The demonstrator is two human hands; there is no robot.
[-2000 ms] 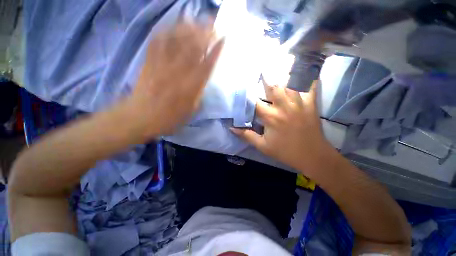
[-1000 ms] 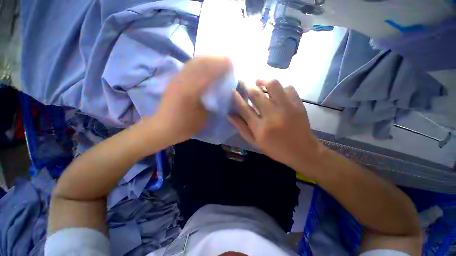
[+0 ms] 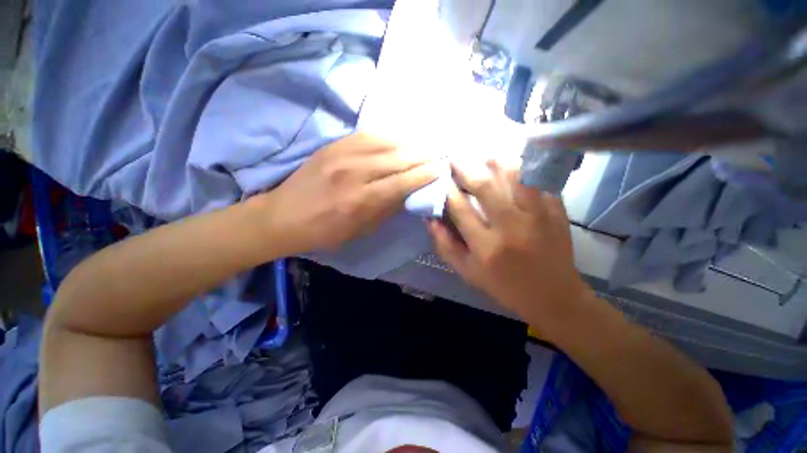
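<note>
A large blue-grey garment panel (image 3: 257,115) lies heaped on the machine table at the left and runs under my left hand. My left hand (image 3: 354,190) grips a small folded cloth piece (image 3: 428,198) of the same colour at its fingertips. My right hand (image 3: 513,230) is against the right side of this piece, fingers bent around its edge. The sewing machine head (image 3: 655,53) is at the upper right. Strong glare hides the needle area and some fingertips. A dark grey ribbed cylinder (image 3: 550,168) is just beyond my right fingers.
Layered grey-blue pieces (image 3: 690,212) lie right of my hands, beside a thin metal rod (image 3: 752,279). A blue plastic basket (image 3: 575,407) is at the lower right. Blue bars (image 3: 281,305) and a crumpled cloth heap (image 3: 257,398) are at the lower left. A blurred shape crosses the upper right.
The garment went from spread to bunched at the left. Since one second ago, my left hand has flattened and moved slightly closer to my right hand at the small piece. The view has shifted.
</note>
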